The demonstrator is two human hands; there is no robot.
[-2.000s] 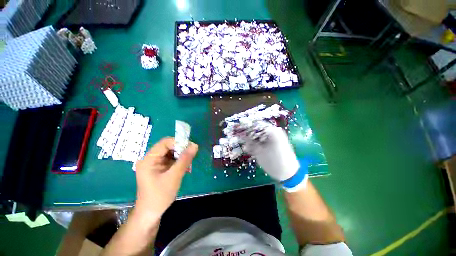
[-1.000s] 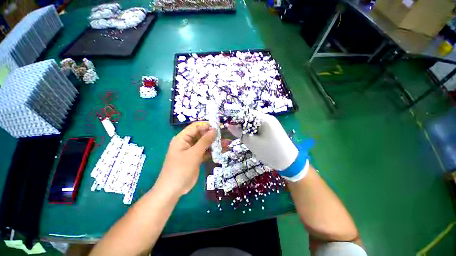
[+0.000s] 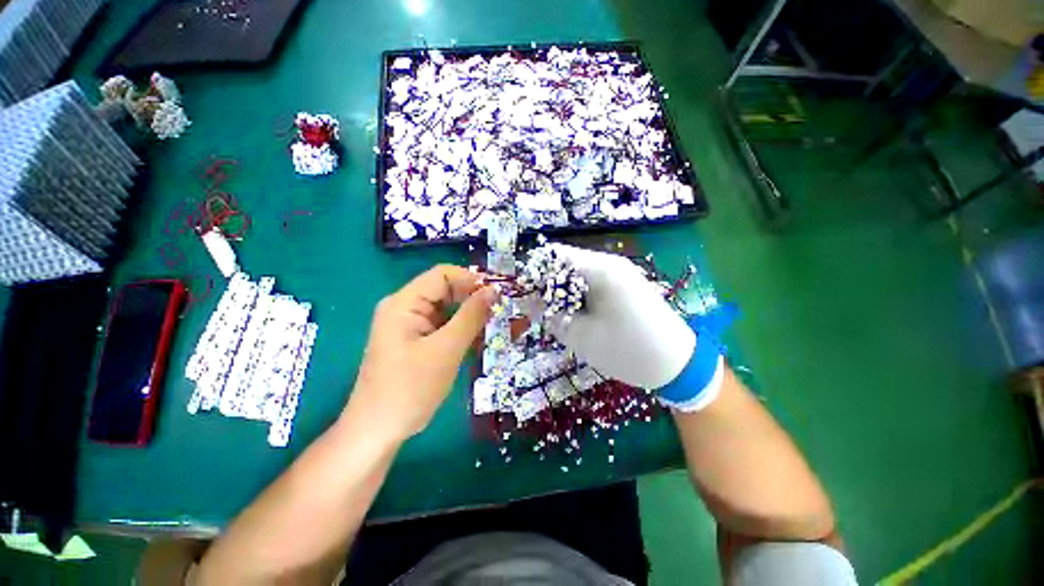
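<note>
My bare left hand (image 3: 426, 332) pinches a white board strip (image 3: 497, 332) that stands lengthwise between my hands, with thin dark red wires at my fingertips. My gloved right hand (image 3: 624, 315), with a blue wrist band (image 3: 706, 353), is closed around a bunch of wire leads; their white connector tips (image 3: 554, 280) cluster at the thumb side. Below both hands lies a wired strip pile (image 3: 538, 387) with red wires and scattered white tips at its front. The hands partly hide this pile and the brown mat.
A black parts tray (image 3: 387, 223) full of white boards lies beyond my hands. At left are a strip pile (image 3: 252, 361), a phone (image 3: 135, 361), rubber bands (image 3: 218, 212), a tied bundle (image 3: 315, 144) and stacked grey-white blocks (image 3: 69, 183). The bench's front edge runs below my forearms.
Two seconds ago my hands were apart, the right over the wired pile; now they are together. Since one second ago they stay close, with red wires now visible between them. The camera view has tilted.
</note>
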